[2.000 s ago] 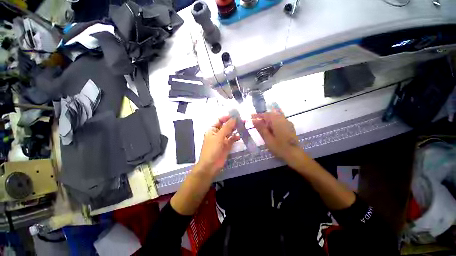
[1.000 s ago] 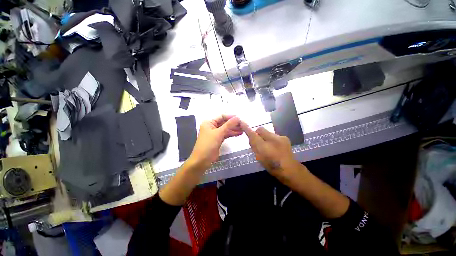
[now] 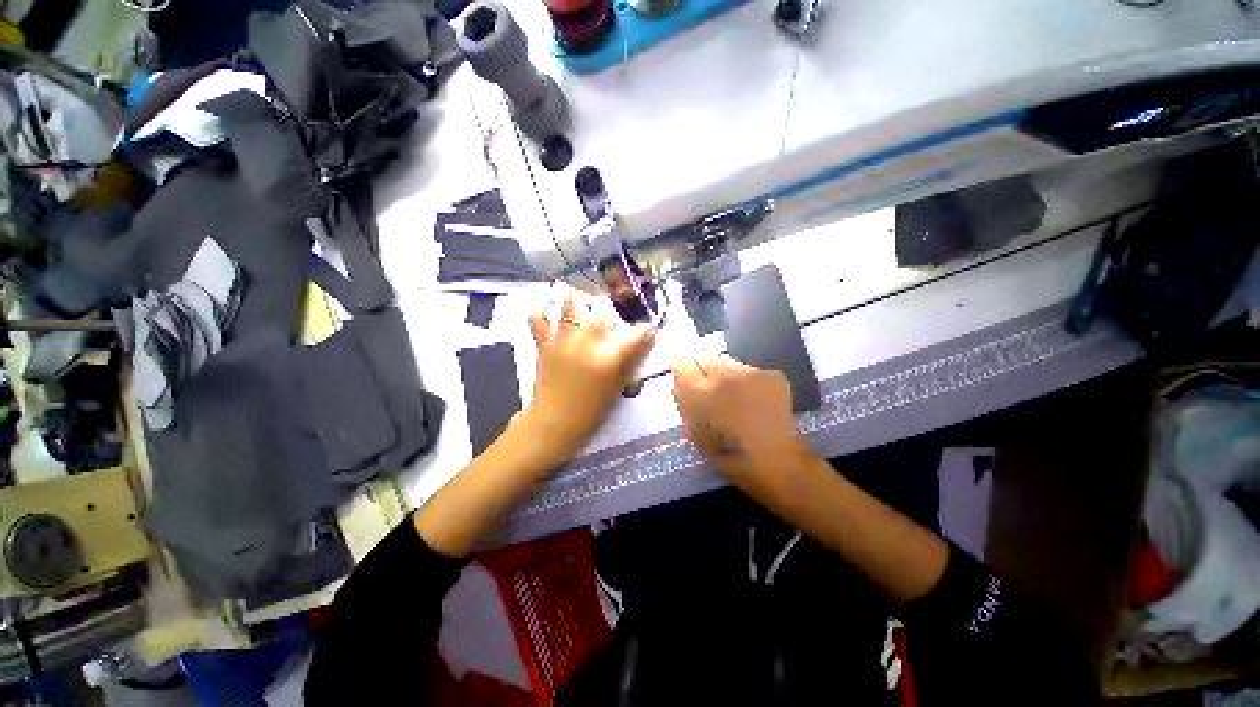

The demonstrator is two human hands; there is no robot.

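My left hand (image 3: pixel 580 362) is at the needle area, its fingertips beside the presser foot (image 3: pixel 630 293). A small dark bit shows under its fingers; I cannot tell if it is gripped. My right hand (image 3: pixel 735 414) is just to the right, fingers curled; what it holds, if anything, is hidden. A dark grey panel (image 3: pixel 768 332) lies flat on the bed, right of the needle and behind my right hand. Another dark grey rectangle (image 3: pixel 488 392) lies left of my left hand, with narrow dark strips (image 3: pixel 481 254) above it.
The white sewing machine head (image 3: pixel 884 83) spans the top. Stacked dark grey panels (image 3: pixel 228 456), pale fanned pieces (image 3: pixel 187 329) and a crumpled dark heap (image 3: pixel 339 104) lie at left. A dark spare piece (image 3: pixel 967 221) is under the arm. A printed scale runs along the table edge.
My left hand has moved from meeting my right fingertips to beside the presser foot, its fingers spreading. The hands are now apart. The dark panel right of the needle stays flat on the bed.
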